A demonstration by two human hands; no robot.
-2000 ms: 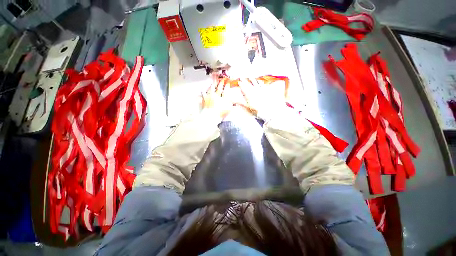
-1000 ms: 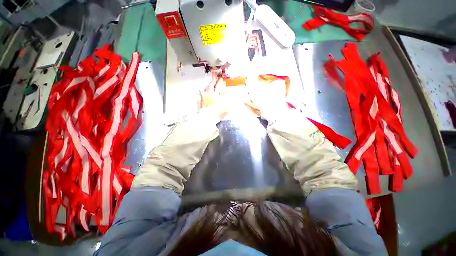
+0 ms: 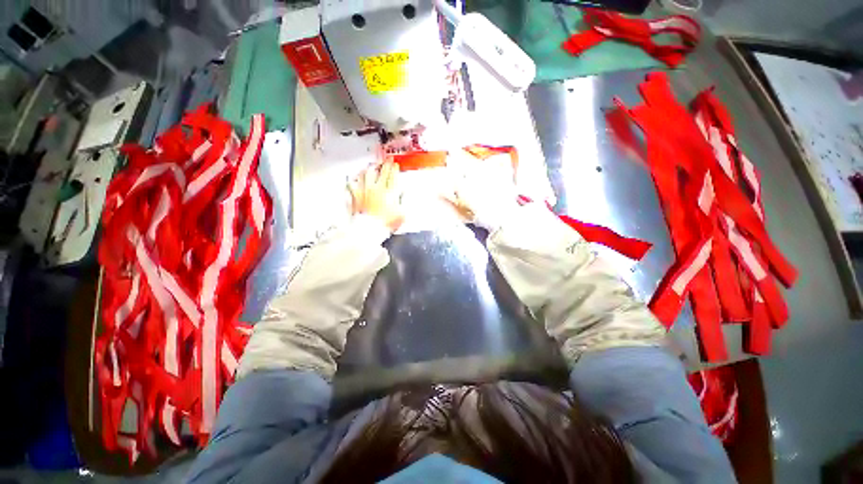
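A red strip (image 3: 421, 161) lies flat under the needle area of the white sewing machine head (image 3: 383, 57). Its other part runs right, past my right hand, and its red end (image 3: 610, 236) lies on the metal table. My left hand (image 3: 378, 192) rests on the work just left of and below the needle area, fingers forward. My right hand (image 3: 464, 194) is on the strip to the right, washed out by glare. Whether either hand grips the strip cannot be made out.
A tangled pile of red strips with pale stripes (image 3: 213, 274) lies at left. A straighter bundle (image 3: 724, 236) lies at right. A small bundle (image 3: 639, 36) is on the green cover (image 3: 544, 47) behind. A white lamp (image 3: 497, 52) stands right of the head. More strips lie below the right table edge.
The view has shifted slightly, so the machine sits further left. My left hand shows more clearly beside the red strip, which now lies flat and straight under the needle area.
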